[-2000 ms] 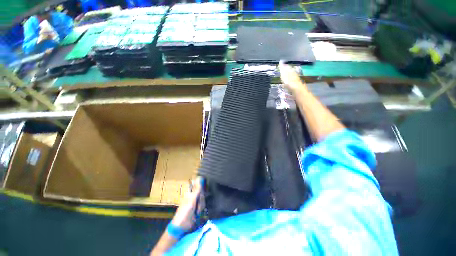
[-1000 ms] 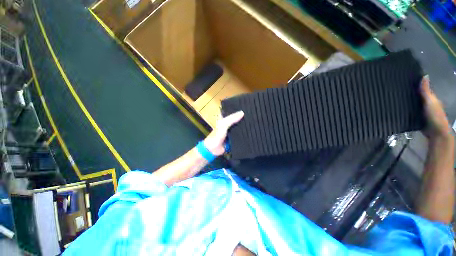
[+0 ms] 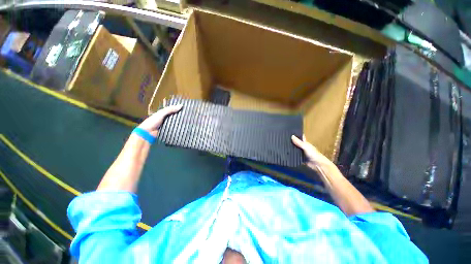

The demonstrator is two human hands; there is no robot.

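A black ribbed foam strip (image 3: 230, 131) is held level in front of me, over the near edge of a large open brown carton (image 3: 268, 56). My left hand (image 3: 159, 117) grips its left end, thumb on top; a blue strap (image 3: 144, 135) is on that wrist. My right hand (image 3: 308, 152) grips its right end. Part of a dark piece (image 3: 220, 96) shows on the carton's floor behind the strip. The strip hides the rest of the carton's floor and part of its near wall.
Black wrapped stacks (image 3: 418, 129) stand right of the carton. A smaller brown carton (image 3: 111, 72) with a label and a black wrapped bundle (image 3: 67, 49) stand at the left. The bench edge (image 3: 310, 26) runs behind. Yellow lines mark the green floor (image 3: 62, 129).
The strip, held in both hands, has moved from over the black stacks to the large carton's near edge. The view has turned, and the smaller carton shows more fully at the left.
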